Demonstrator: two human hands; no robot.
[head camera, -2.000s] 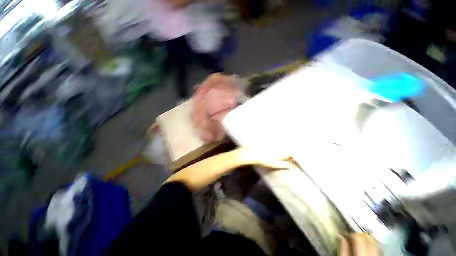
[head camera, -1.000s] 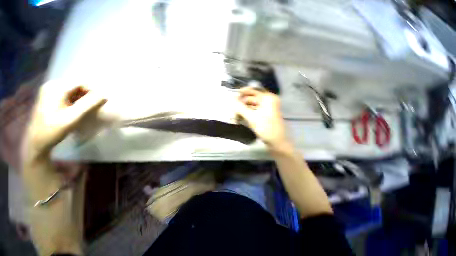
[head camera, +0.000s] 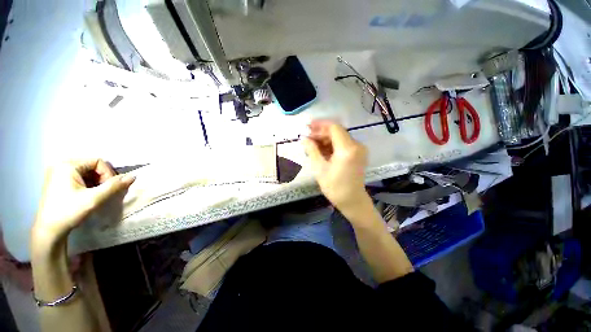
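A long beige fabric piece (head camera: 243, 167) with a dark pointed right end lies along the table's front edge. My left hand (head camera: 81, 194) rests at its left end, thumb and fingers closed on the fabric. My right hand (head camera: 336, 159) is just right of the dark end, fingers bent and fingertips blurred; whether it holds anything cannot be told. The presser foot and needle area (head camera: 242, 110) is above the fabric, between my hands, and does not touch it.
The sewing machine head (head camera: 389, 29) spans the top. Right of the needle lie a black pad (head camera: 293, 85), a slim metal tool (head camera: 387, 115) and red-handled scissors (head camera: 438, 122). A blue plastic bin (head camera: 440, 238) with loose strips is below the right table edge.
The view has steadied and shifted over the machine. The fabric, dark along its length a second ago, now shows mostly beige with a dark end. Both hands remain near its two ends.
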